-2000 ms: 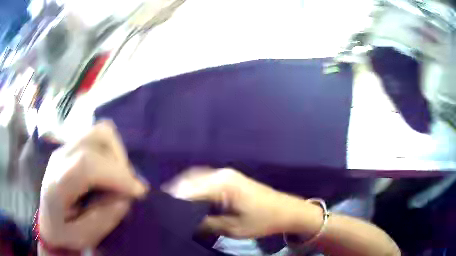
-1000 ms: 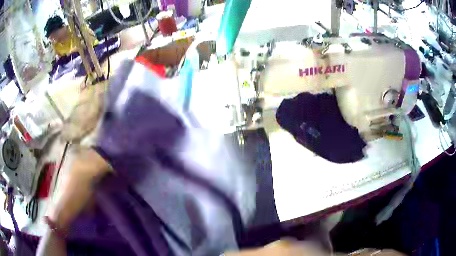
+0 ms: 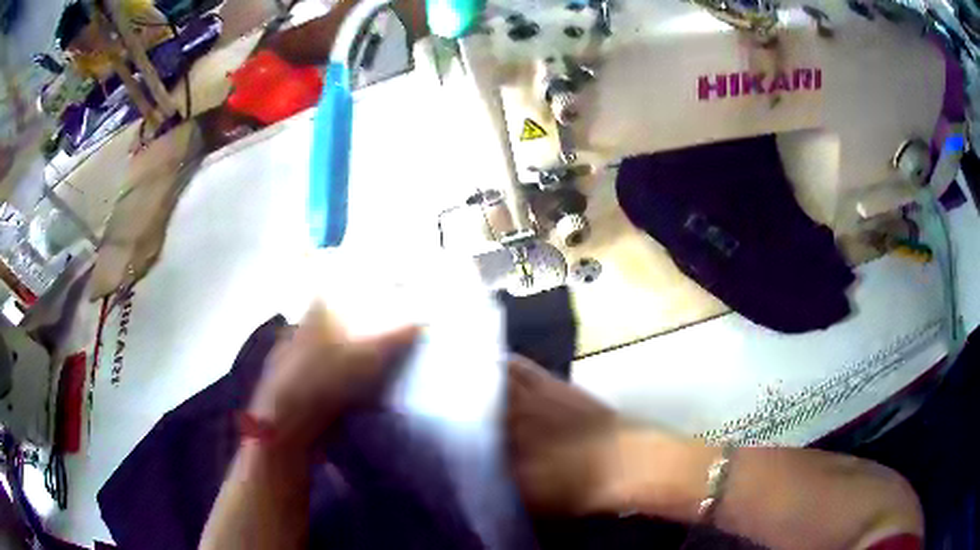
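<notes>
A dark purple garment panel [image 3: 177,462] lies over the table's front left and under my hands. Its pale side [image 3: 457,365] is turned up, blurred and overexposed, between my hands. My left hand [image 3: 333,360] holds the cloth at the pale part's left, fingers blurred. My right hand [image 3: 553,440] is at the pale part's right edge, its fingertips hidden by cloth. A dark strip of cloth [image 3: 543,322] lies just in front of the needle plate [image 3: 523,269]. The cream-white lockstitch machine [image 3: 666,113] stands behind, its needle area above the plate.
A dark curved piece with a small label [image 3: 736,236] lies on the machine bed at right. A bright blue long shape [image 3: 331,161] hangs left of the needle. Red cloth [image 3: 274,88] lies at the back left. A printed ruler [image 3: 833,403] runs along the front right edge.
The pale-sided cloth has come down from the left to in front of the needle plate. My right hand has risen into view onto it. The view has shifted, showing the needle area more centrally.
</notes>
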